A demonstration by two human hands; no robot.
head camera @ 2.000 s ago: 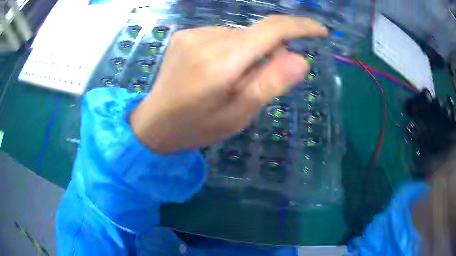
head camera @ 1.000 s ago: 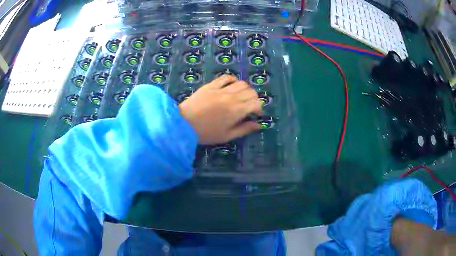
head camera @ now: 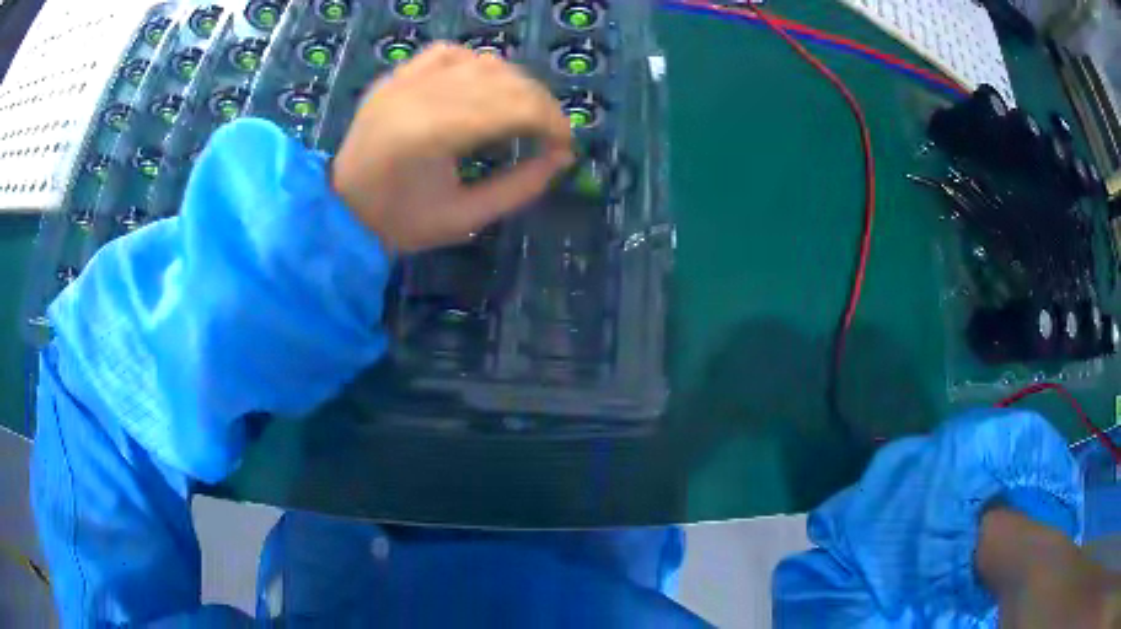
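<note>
Clear blister tray (head camera: 658, 307) lies flat in front of me, with columns of coin-sized, green-centred discs (head camera: 577, 60) in its pockets. The near pockets of its right columns show no green centres. My left hand (head camera: 449, 154) is over the right part of the tray, thumb and fingertips pinched at a tilted, blurred green-centred disc (head camera: 585, 184). The hand hides some pockets. My right hand (head camera: 1045, 571) is at the bottom right. Only its wrist side shows; the fingers are out of the picture.
Red-and-black cable (head camera: 868, 184) curves over the green mat right of the tray. Black wired parts (head camera: 1026, 221) lie in a heap at the right. White boards with small marks stand at upper left (head camera: 55, 105) and upper right (head camera: 947, 37). Red and blue lines (head camera: 836, 49) run behind.
The view has shifted, so the tray sits higher and further left. My left fingertips have closed at a disc in the right column; a nearer disc there no longer shows. My right hand stays low right.
</note>
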